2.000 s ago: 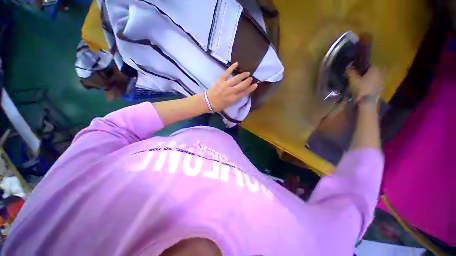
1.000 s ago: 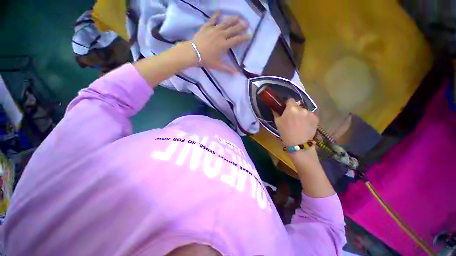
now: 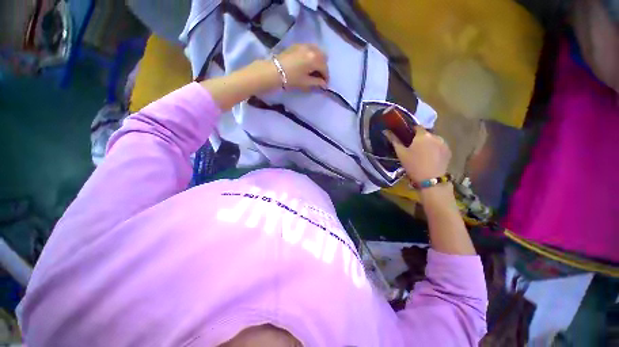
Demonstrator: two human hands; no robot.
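Observation:
The garment (image 3: 339,71) lies with its white inside up, crossed by dark brown strips, at the top middle. My right hand (image 3: 424,159) is closed around the dark red-brown handle of the steam iron (image 3: 378,135). The iron rests on the garment's right end, its pointed soleplate edge showing. My left hand (image 3: 304,68) is on the garment, left of the iron, with its fingers curled at the cloth; the fingertips seem to pinch the cloth near a brown strip.
The yellow table cover (image 3: 502,74) lies right of the garment, with a paler worn patch. The iron cord (image 3: 536,245) runs to the right past a magenta cloth (image 3: 570,162). A blue basket (image 3: 203,162) is below the table's left edge. Brown and white pieces lie at lower right.
My right hand has brought the iron from the table at the right onto the garment, and now slightly further right. My left hand went from spread flat to curled. The garment's folds have shifted.

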